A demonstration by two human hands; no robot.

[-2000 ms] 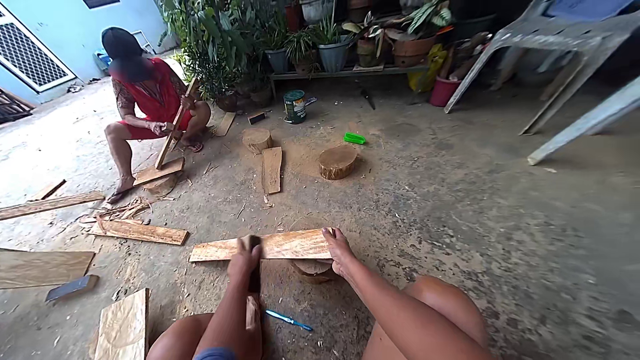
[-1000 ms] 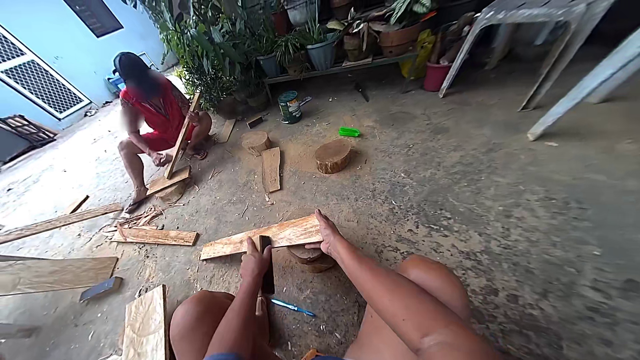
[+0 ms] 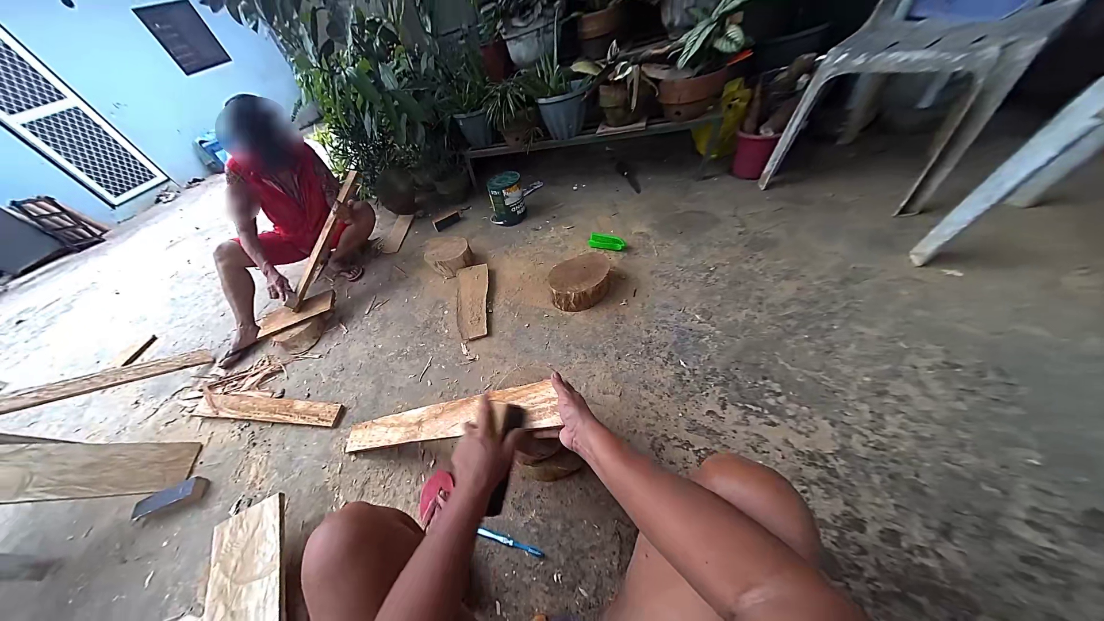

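Observation:
A wooden board [image 3: 431,422] lies tilted in front of me, its right part over a round log slice [image 3: 552,467]. My left hand [image 3: 485,444] is around a dark block-like tool [image 3: 511,423] on the board's face; the hand is slightly blurred and the tool's exact kind is unclear. My right hand [image 3: 573,414] is at the board's right end, with its palm and fingers against the edge. Below the board, a blue pen-like tool [image 3: 511,542] lies on the concrete beside a red slipper [image 3: 436,495].
A person [image 3: 289,198] squats at back left, holding an upright board over another. Cut boards [image 3: 272,409] and a dark block [image 3: 171,498] lie left. Beyond my board are log slices [image 3: 580,281], a green plastic piece [image 3: 607,241] and a can [image 3: 507,198]. Plastic chairs [image 3: 914,65] stand right.
My left hand has shifted along the board with the dark tool, while my right hand stays at the right end. The board tilts differently than two seconds ago. The view has shifted somewhat.

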